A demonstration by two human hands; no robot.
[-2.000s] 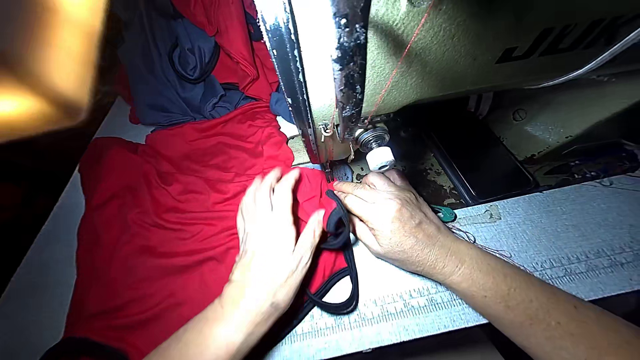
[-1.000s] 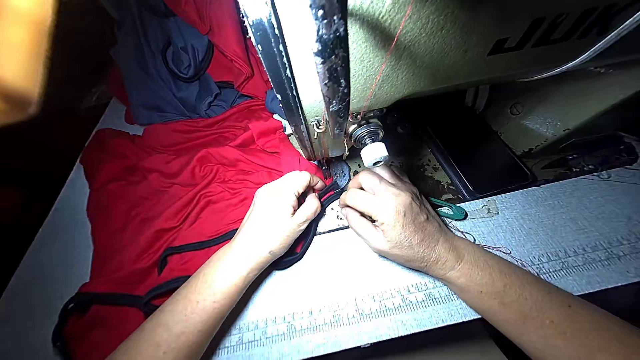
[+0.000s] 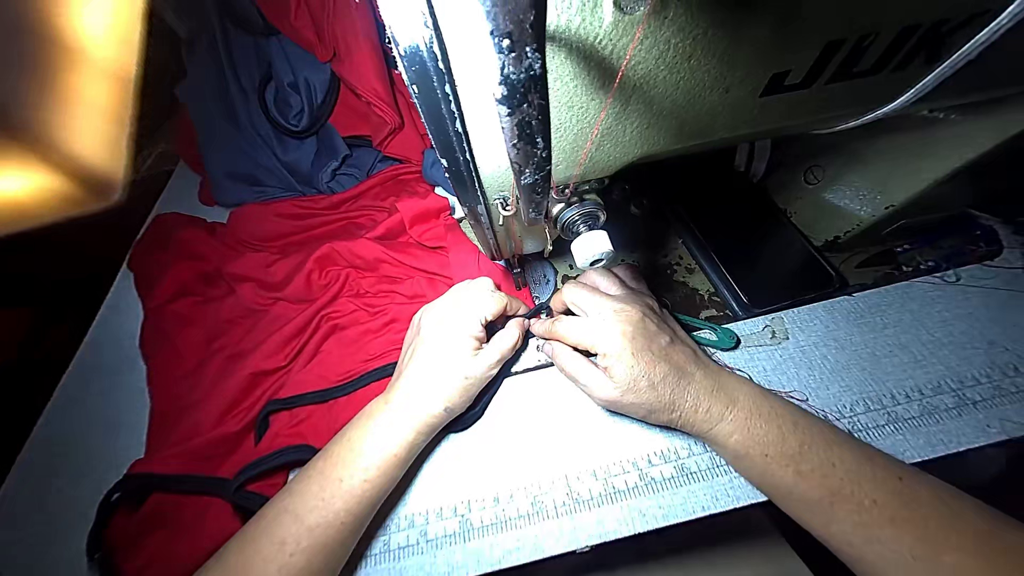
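Observation:
Red stretch fabric (image 3: 280, 304) with black binding (image 3: 328, 390) spreads over the left of the sewing machine table. Its edge reaches the presser foot (image 3: 518, 274) of a green sewing machine (image 3: 640, 104). Just in front of the foot, my left hand (image 3: 456, 344) pinches the black binding between thumb and forefinger. My right hand (image 3: 632, 344) meets it there, its fingertips also pinching the binding near the needle plate. The fingertips of both hands nearly touch. A red thread (image 3: 612, 96) runs down the machine head to the thread tension knob.
Navy and red garments (image 3: 280, 120) lie behind the red fabric. Right of my right hand are green thread snips (image 3: 708, 332), loose threads and a dark phone-like slab (image 3: 760, 240). A printed ruler scale (image 3: 560, 500) runs along the table's front. A blurred, lit object fills the upper left corner.
Two seconds ago my left hand lay spread on the red fabric; it now pinches the binding by the foot. The black-bound edges have moved left and toward me.

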